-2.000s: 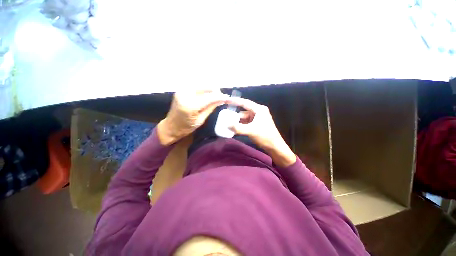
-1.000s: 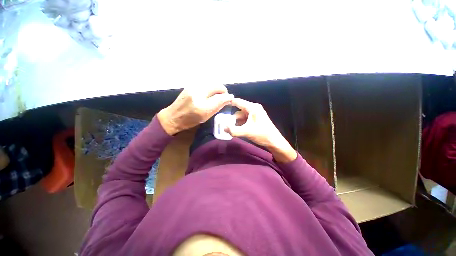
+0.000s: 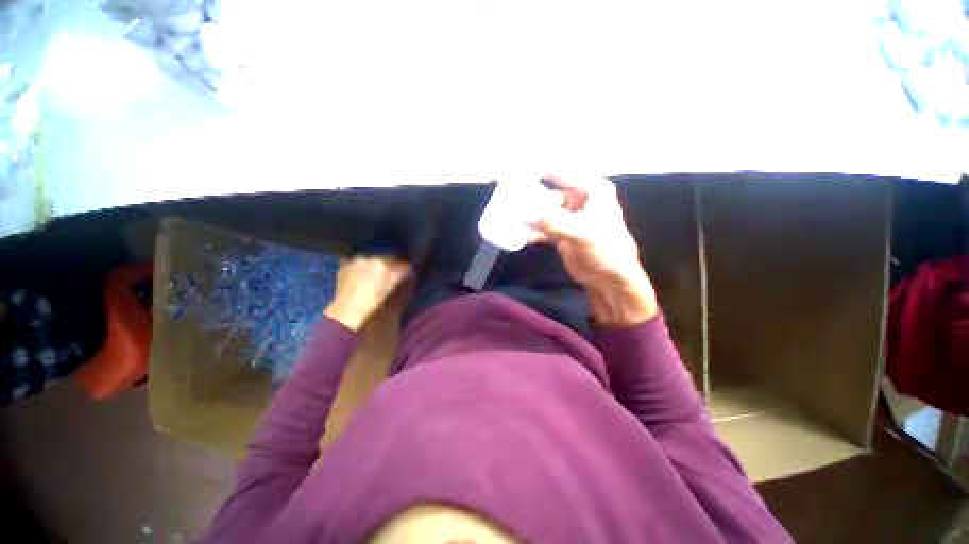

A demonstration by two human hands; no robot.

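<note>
My right hand point(image 3: 595, 239) holds a glossy white rounded piece point(image 3: 506, 217) between its fingertips, just below the table's front edge. A narrow grey-blue strip point(image 3: 482, 266) sticks out from the lower end of the white piece, toward my body. My left hand point(image 3: 368, 285) is away from the piece, lower left, at the right edge of the carton of blue bits. It is blurred and its fingers look curled; whether it holds anything cannot be told.
The white tabletop point(image 3: 446, 96) is overexposed. A clear bag point(image 3: 96, 128) and heaped pieces point(image 3: 170, 37) lie at its left, more pieces point(image 3: 924, 53) at its right. Below are a carton of blue bits point(image 3: 186, 398), a large open carton point(image 3: 792, 308), an orange object point(image 3: 119, 335) and a red sleeve point(image 3: 933, 329).
My left hand has left the white piece and moved down and left toward the carton. My right hand has moved slightly up and right with the piece, and the strip now shows clearly below it.
</note>
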